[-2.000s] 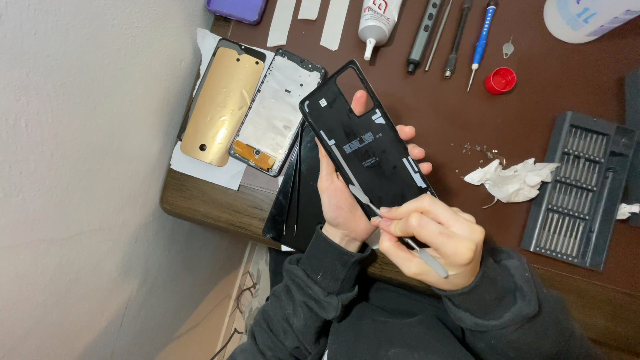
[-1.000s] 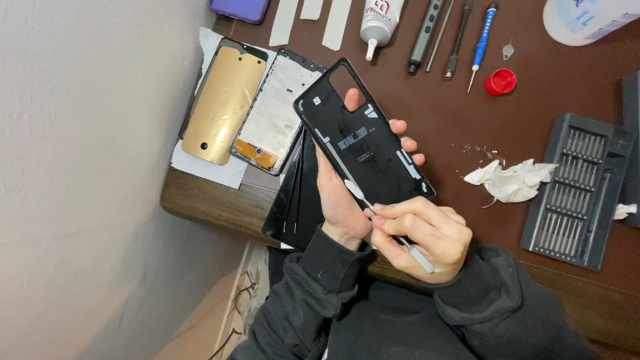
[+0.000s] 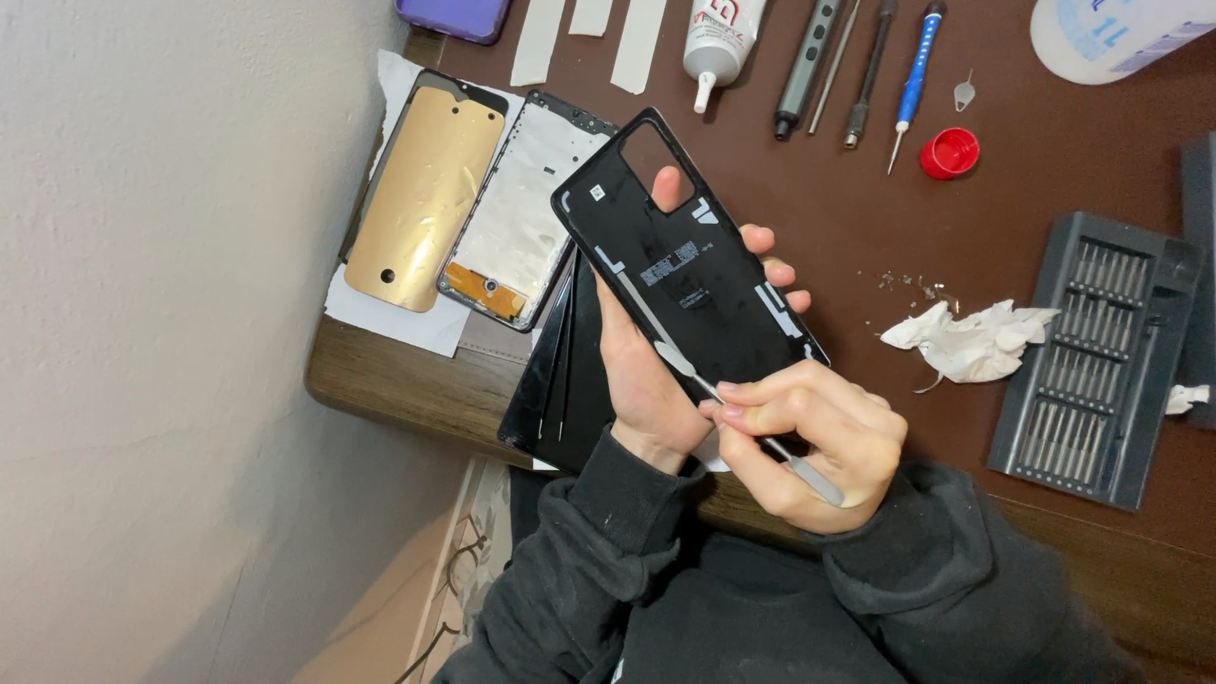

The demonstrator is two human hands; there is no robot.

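My left hand (image 3: pixel 648 380) holds a black plastic phone back cover (image 3: pixel 708 285), its inner side up, with one fingertip showing through the camera cutout. White adhesive strips and bits line the cover's edges. In my right hand (image 3: pixel 817 437) is a double-ended metal spatula (image 3: pixel 815 480); its upper blade lies at the cover's left long edge, by a strip of adhesive. Left of the cover, a silver phone frame (image 3: pixel 527 199) with an orange flex part lies beside a gold-coloured phone panel (image 3: pixel 427 199) on white paper. Dark glossy panels (image 3: pixel 560 380) lie partly under my left hand.
Along the top are a purple case (image 3: pixel 456 17), pale strips (image 3: pixel 638 43), a glue tube (image 3: pixel 724 43), an electric screwdriver (image 3: pixel 807 66) and a blue screwdriver (image 3: pixel 917 76). To the right lie a red cap (image 3: pixel 950 154), crumpled tissue (image 3: pixel 969 342), small debris and a bit case (image 3: pixel 1002 432).
The spatula's upper blade has shifted a little along the cover's left edge, and the cover's angle has changed slightly. Both hands keep hold of the same things.
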